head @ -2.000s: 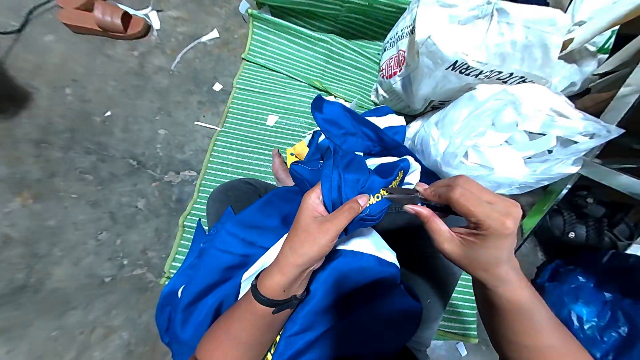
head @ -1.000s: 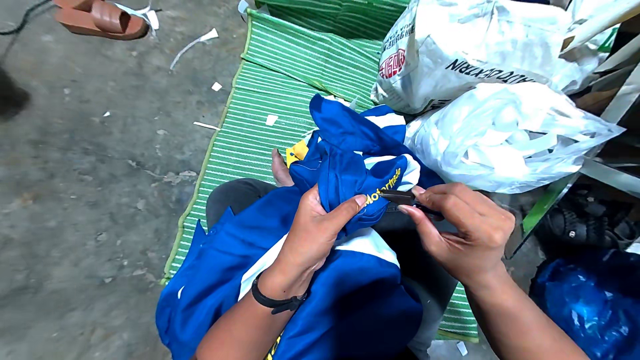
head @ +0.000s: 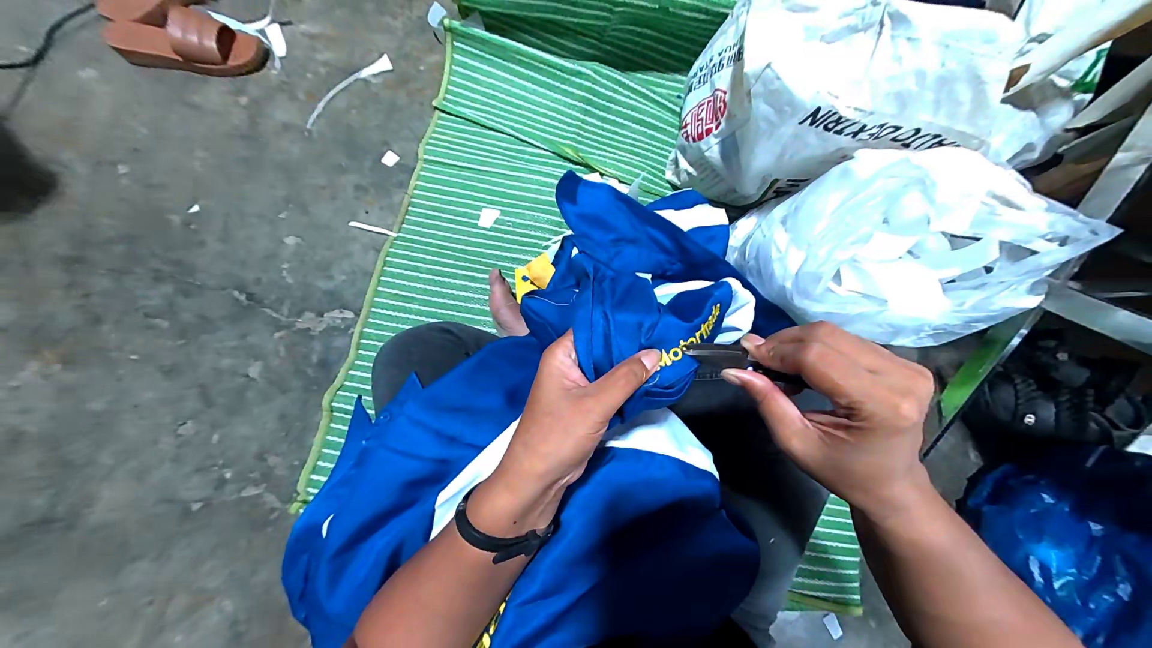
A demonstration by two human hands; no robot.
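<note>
A blue and white garment (head: 621,513) lies bunched over my lap, with yellow embroidered lettering (head: 691,335) on a raised fold. My left hand (head: 576,405) pinches that fold, its thumb just below the lettering. Between the thumb and fingers of my right hand (head: 837,396) is a small dark metal snipping tool (head: 720,356), perhaps thread snips. Its tip points left and lies at the lettering; whether it touches the thread I cannot tell. A yellow piece (head: 535,274) shows at the garment's far left edge.
A green striped mat (head: 504,153) lies under my legs on the concrete floor. White plastic bags (head: 900,252) fill the upper right, beside a metal rack (head: 1102,315). A blue plastic bag (head: 1062,531) is at the lower right, and brown sandals (head: 193,40) are at the upper left.
The tool's tip has shifted slightly at the lettering, and the fingers of my right hand have moved a little around it. My left hand keeps its hold on the fold.
</note>
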